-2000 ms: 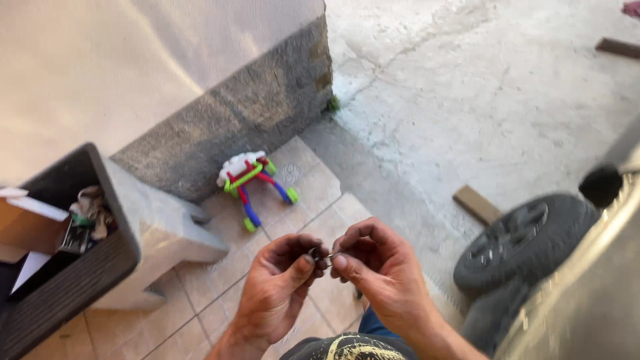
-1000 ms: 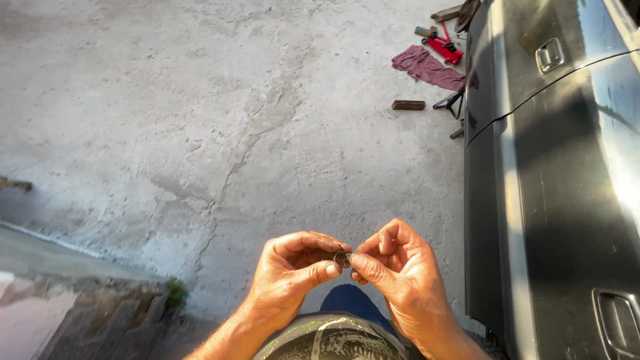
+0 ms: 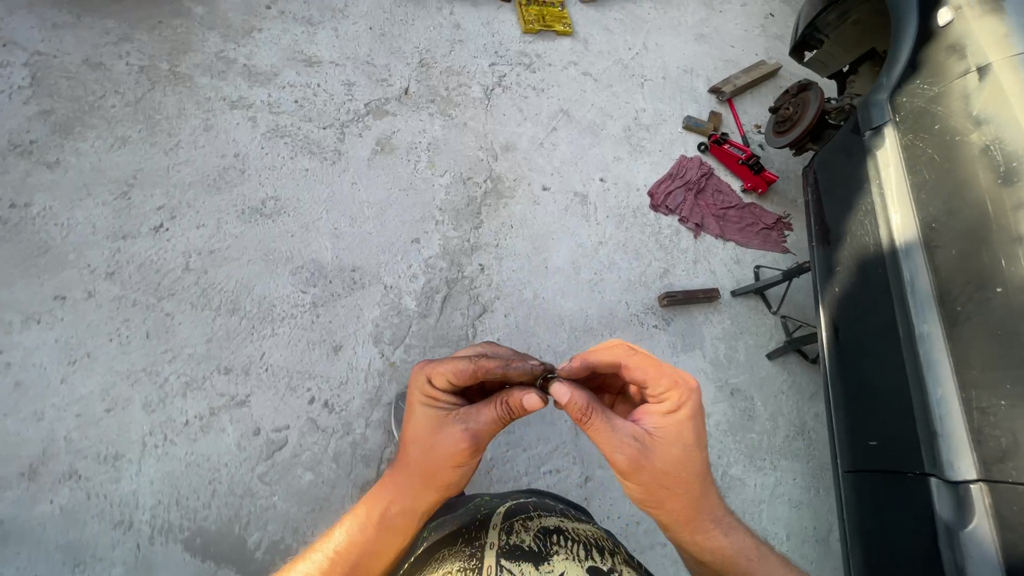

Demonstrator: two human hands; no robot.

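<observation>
Between both hands, at waist height before my patterned shirt, is a small dark ring-like part (image 3: 547,382), mostly covered by fingertips. My left hand (image 3: 472,400) pinches it from the left between thumb and fingers; the fingertips are smudged dark. My right hand (image 3: 636,408) holds its other side with thumb and index finger. The fingertips of the two hands nearly meet at the part. Its exact kind cannot be told.
A dark car (image 3: 944,264) stands along the right, its brake disc (image 3: 795,114) exposed. Near it on the concrete lie a red floor jack (image 3: 740,162), a purple cloth (image 3: 716,206), wood blocks (image 3: 689,298) and jack stands (image 3: 772,280). A yellow tool case (image 3: 545,16) is at the top.
The view has swung from the tiled corner with a bin and toy to the concrete beside the car. Both hands stay together on the small part.
</observation>
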